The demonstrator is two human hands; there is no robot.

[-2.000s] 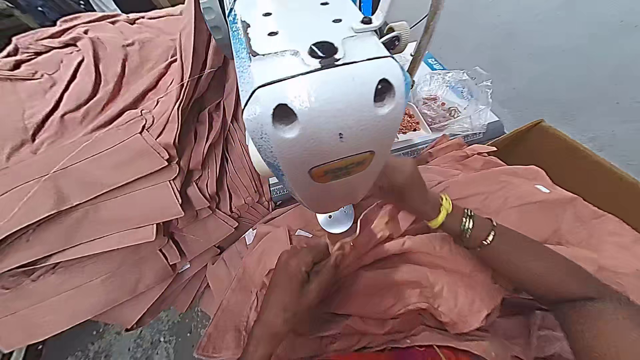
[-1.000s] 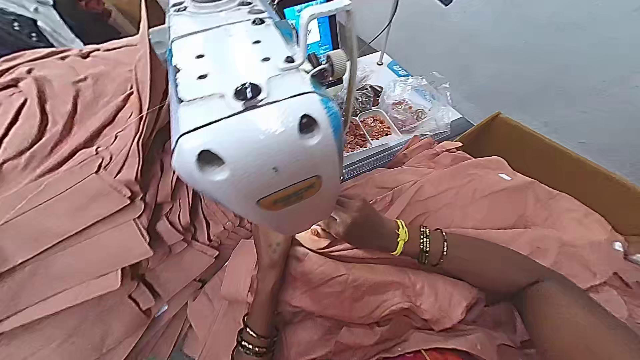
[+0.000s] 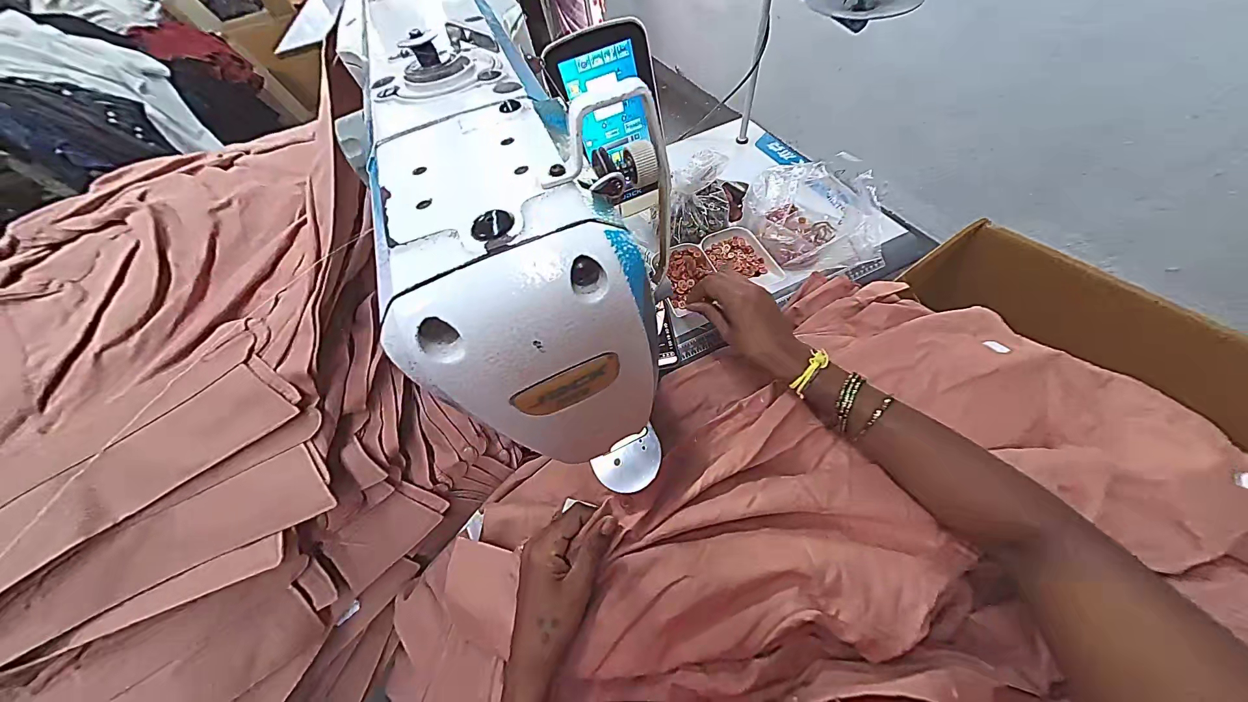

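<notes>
My left hand [image 3: 561,565] pinches the edge of a salmon-pink cloth garment [image 3: 780,517] just below the head of a white Jack sewing machine [image 3: 526,341]. My right hand [image 3: 746,317] is at the near edge of a white tray of small reddish buttons [image 3: 687,268], its fingertips bent down over it; whether they hold a button cannot be told. A second compartment of buttons [image 3: 736,255] lies beside it. The round white guard [image 3: 627,461] under the machine head sits just above the left fingertips. The needle area is hidden.
Stacked salmon-pink garment pieces [image 3: 166,468] fill the left side. A cardboard box [image 3: 1082,312] stands at the right, with cloth against it. Plastic bags [image 3: 804,214] lie behind the buttons, near a lit control screen [image 3: 604,97]. Other clothes [image 3: 88,88] are heaped at the back left.
My right hand has left the cloth beside the machine head and moved out to the button tray. My left hand, partly hidden by the machine head before, now shows below it. The view has shifted.
</notes>
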